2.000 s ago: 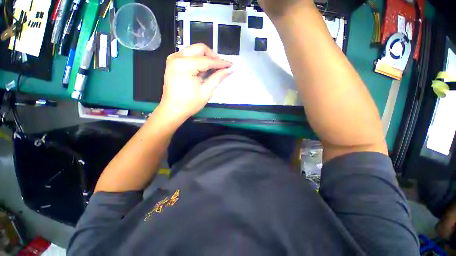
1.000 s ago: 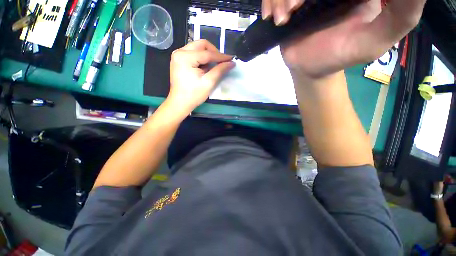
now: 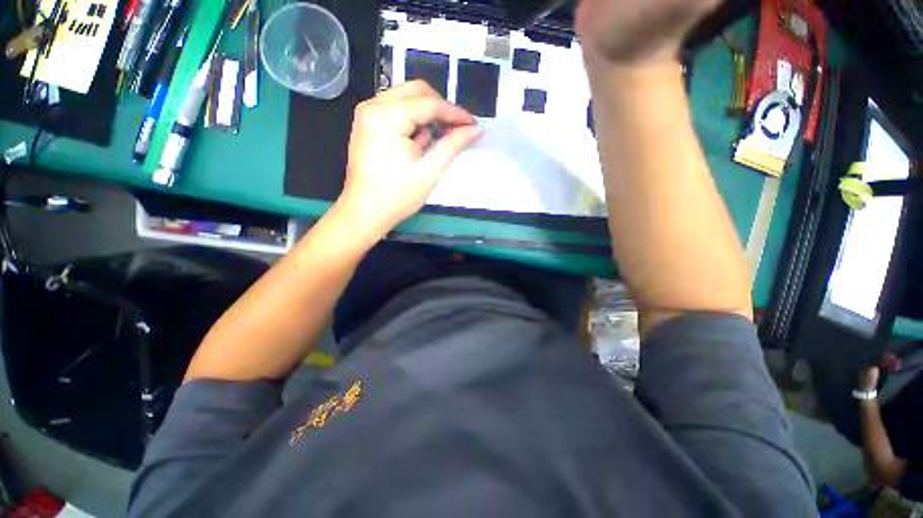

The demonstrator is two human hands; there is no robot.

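The laptop housing (image 3: 592, 207) lies open before me. A white sheet (image 3: 516, 167) with black square openings covers much of it. My left hand (image 3: 400, 152) is over the left part of the sheet, thumb and forefinger pinched together. Anything between the fingertips is too small to tell. My right hand (image 3: 643, 30) is above the far side of the housing, cut off by the top edge, its fingers hidden. A dark shape (image 3: 536, 10) shows left of it. I cannot tell whether it is the screwdriver or what the hand grips.
A clear cup (image 3: 304, 51) with specks inside stands left of the housing, beside pens (image 3: 152, 121) and a green stick. A cooling fan (image 3: 774, 116) and red pouch (image 3: 764, 46) are at right, near a white panel (image 3: 865, 243). Another person's arm (image 3: 875, 435) shows lower right.
My right hand has moved up and away from my left fingertips, where it held the black screwdriver a second ago. The white sheet is uncovered again. My left hand remains pinched over it.
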